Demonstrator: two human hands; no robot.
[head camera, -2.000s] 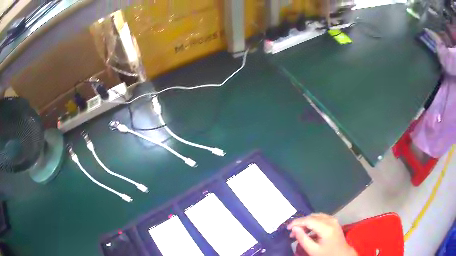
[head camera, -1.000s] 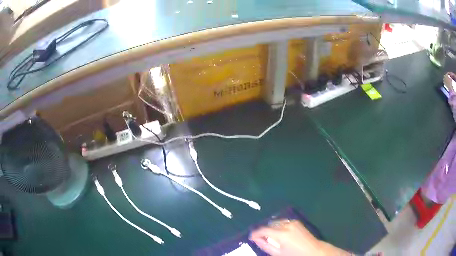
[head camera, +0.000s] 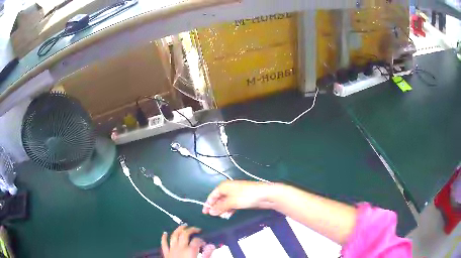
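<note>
My right hand (head camera: 237, 196) reaches in from the right, fingertips closed on the phone-end of a white USB cable (head camera: 179, 198), second from left. My left hand (head camera: 184, 243) is cut off by the bottom edge, over the tray's left part, fingers spread near the plug of the leftmost white cable (head camera: 149, 197); whether it holds anything is unclear. The black phone tray (head camera: 234, 244) is cut off at the bottom, with smartphones (head camera: 263, 244) showing white screens. Two more white cables (head camera: 208, 166) lie further right, the rightmost (head camera: 242, 169) partly behind my right forearm.
A desk fan (head camera: 60, 132) stands at the left. A power strip (head camera: 156, 128) with plugs and a long white cord (head camera: 252, 121) lie along the back, before yellow cartons (head camera: 252, 55). A thin black cable (head camera: 212, 155) lies mid-bench. A shelf (head camera: 151, 38) overhangs. Red stool (head camera: 447, 206) at right.
My right hand has moved from the tray to the second white cable, gripped its end and shifted it. My left hand has come into view at the bottom. The camera view has shifted.
</note>
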